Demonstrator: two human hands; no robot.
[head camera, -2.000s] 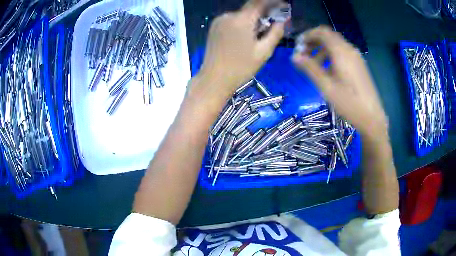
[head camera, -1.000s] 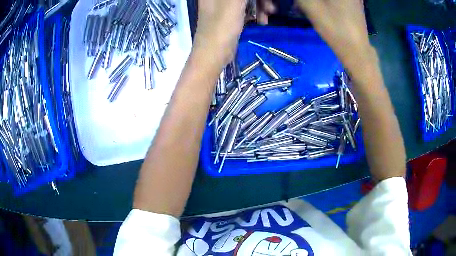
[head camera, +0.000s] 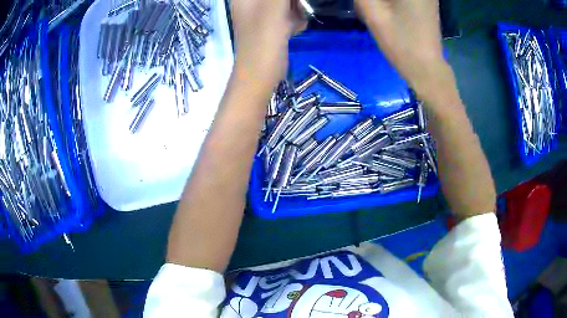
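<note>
My left hand and my right hand are at the top edge, beyond the blue bin, with their fingers cut off or hidden. A small silver piece shows beside my left fingers; whether it is gripped cannot be told. A dark object lies between the hands, mostly out of view. The blue parts bin holds many silver shafts, heaped at its near side. The white tray on the left holds a pile of shafts at its far end.
A blue bin of long thin silver pieces is at the left edge, with another narrow blue bin beside it. A further blue bin of pieces is on the right. A red object is beyond the dark green table's near edge.
Both hands have moved up and away from above the blue bin to the top edge. A loose shaft seen near the bin's far side one second ago no longer shows there. The view has shifted slightly.
</note>
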